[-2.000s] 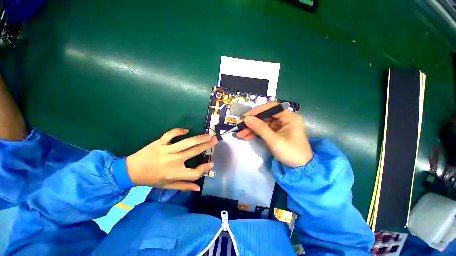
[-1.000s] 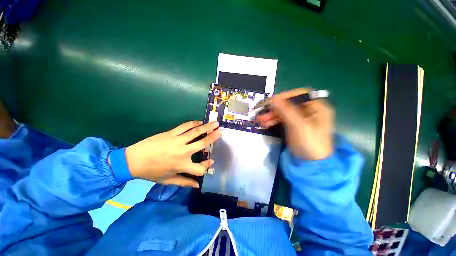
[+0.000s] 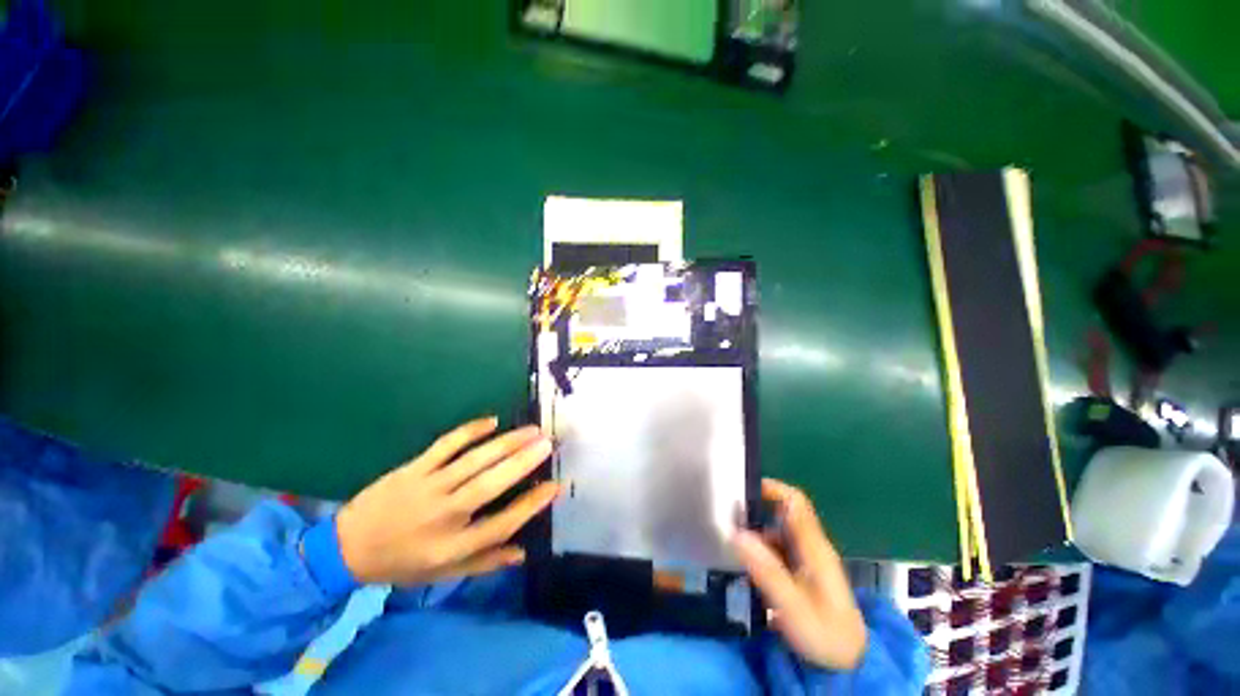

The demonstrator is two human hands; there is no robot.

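The tablet screen assembly (image 3: 650, 462) lies in front of me with its silvery back panel up and the mainboard (image 3: 626, 310) at its far end. The adhesive release sheet (image 3: 612, 220), white with a dark block, sticks out from under that end. My left hand (image 3: 442, 510) rests with spread fingers on the left edge. My right hand (image 3: 805, 578) is at the lower right edge, thumb on the panel and fingers at the frame. Tweezers cannot be made out in it. A small dark piece (image 3: 563, 378) shows at the panel's upper left corner.
Long black adhesive sheets (image 3: 1000, 367) with yellow edges lie at right. Beyond are a white roll (image 3: 1153, 514), wired small parts (image 3: 1142, 306) and a component tray (image 3: 1000, 632). Another tablet (image 3: 639, 27) lies at the far edge, another device (image 3: 1172, 188) at far right. Blue sleeves show at lower left.
My right hand has left the mainboard and moved down to the tablet's lower right edge; the tweezers no longer show. The view has shifted, bringing the far tablet and more of the tray into sight.
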